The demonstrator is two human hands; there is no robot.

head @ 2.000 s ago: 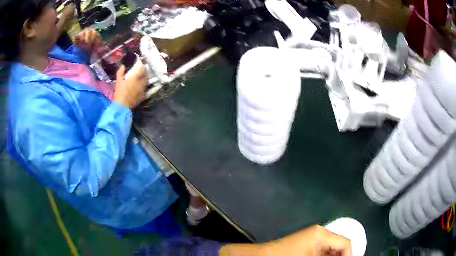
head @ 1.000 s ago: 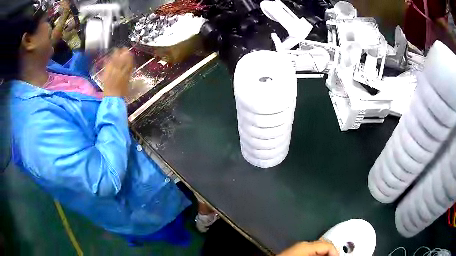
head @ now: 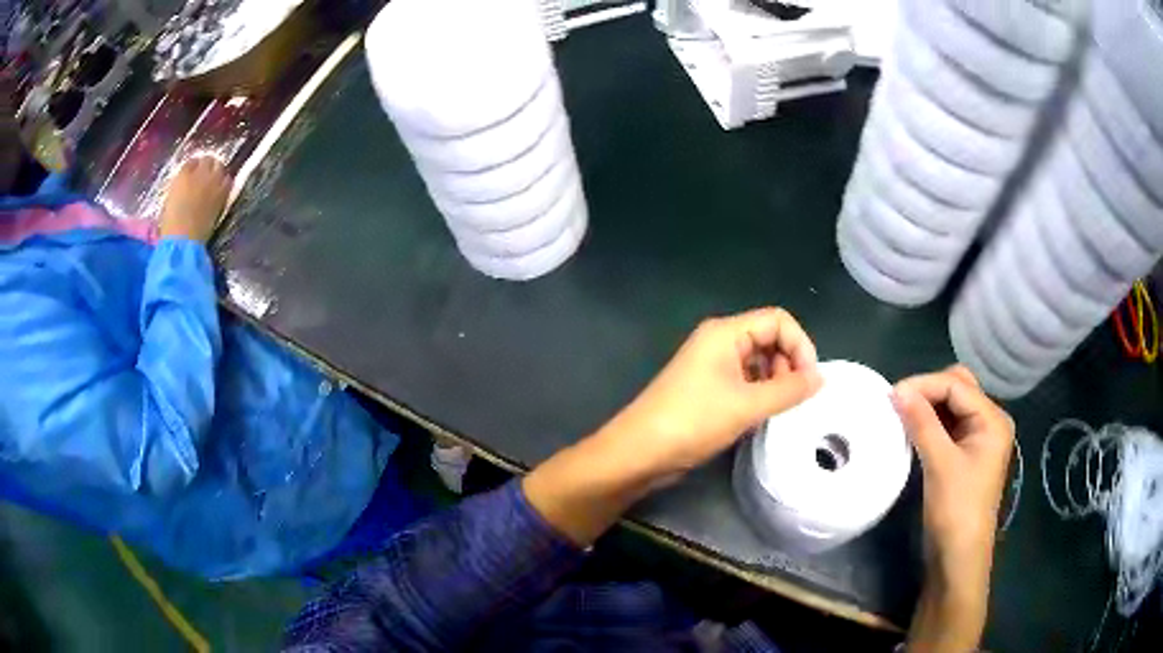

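A round white housing (head: 870,466) with a dark central hole sits near the table's front edge, with another rounded white layer below it. My left hand (head: 727,383) is at its upper left rim, thumb and forefinger pinched together. My right hand (head: 959,447) is at its upper right rim, fingers bent and fingertips touching or very near it. Whether a thin ring is between my fingertips is too fine to tell. A thin pale arc shows just right of my right hand. A tangled pile of translucent sealing rings (head: 1139,491) lies at the right.
A stack of white housings (head: 491,166) stands at the centre-left; two more stacks (head: 950,140) lean at the right. White frames (head: 753,64) are at the back. Red and yellow loops (head: 1135,322) lie at the right edge. A person in a blue smock (head: 166,408) is at the left.
The view has shifted down and right. Both my hands now show at the round housing; before, only one hand showed beside it. The neighbour's hand is now lower, near the table corner.
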